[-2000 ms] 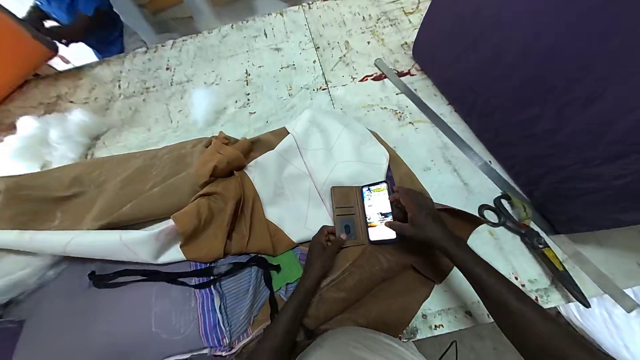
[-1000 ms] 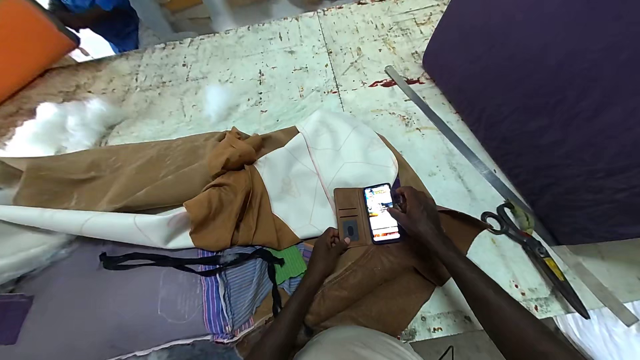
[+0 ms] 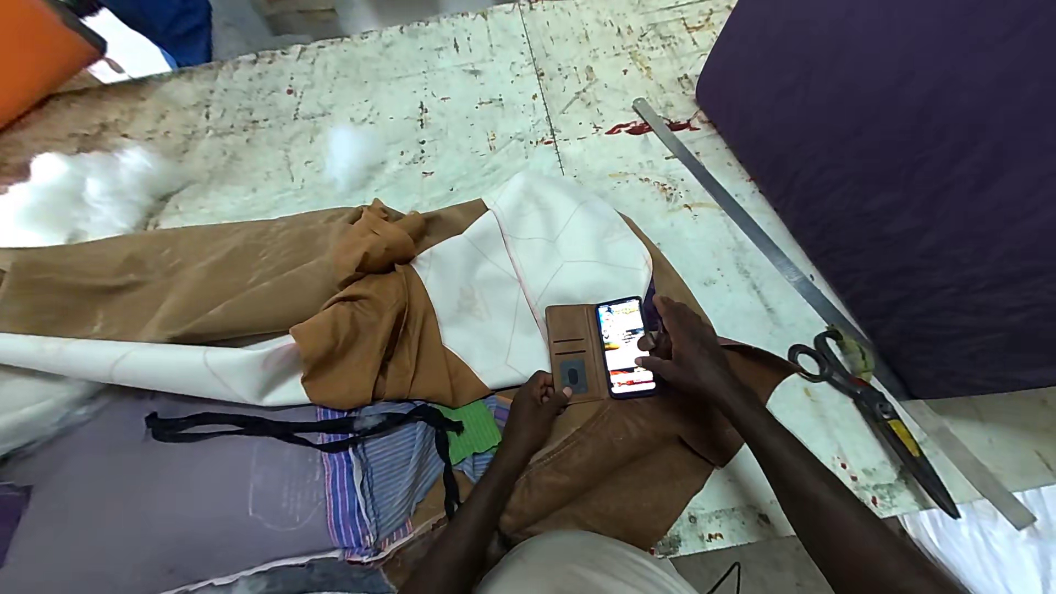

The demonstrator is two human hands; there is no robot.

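A smartphone [image 3: 626, 346] with a lit screen lies in an open brown wallet case [image 3: 571, 330] on brown and white fabric. My left hand [image 3: 536, 406] grips the lower left corner of the case between thumb and fingers. My right hand [image 3: 681, 346] is at the phone's right side, fingers apart, with the thumb and a fingertip over the screen. White fabric [image 3: 569, 239] with drawn lines lies just above the phone. Brown fabric [image 3: 610, 470] spreads below it. Large scissors [image 3: 866, 404] lie to the right of my right hand.
A metal ruler [image 3: 742, 219] lies diagonally beside a dark purple padded piece [image 3: 907, 181]. White stuffing [image 3: 91, 194] sits at the left on the worn table [image 3: 412, 107]. A black strap [image 3: 247, 426] crosses striped cloth [image 3: 388, 470]. A person in blue [image 3: 177, 25] is partly visible at top left.
The fingers of my right hand have shifted slightly over the phone's screen. My left hand stays on the case.
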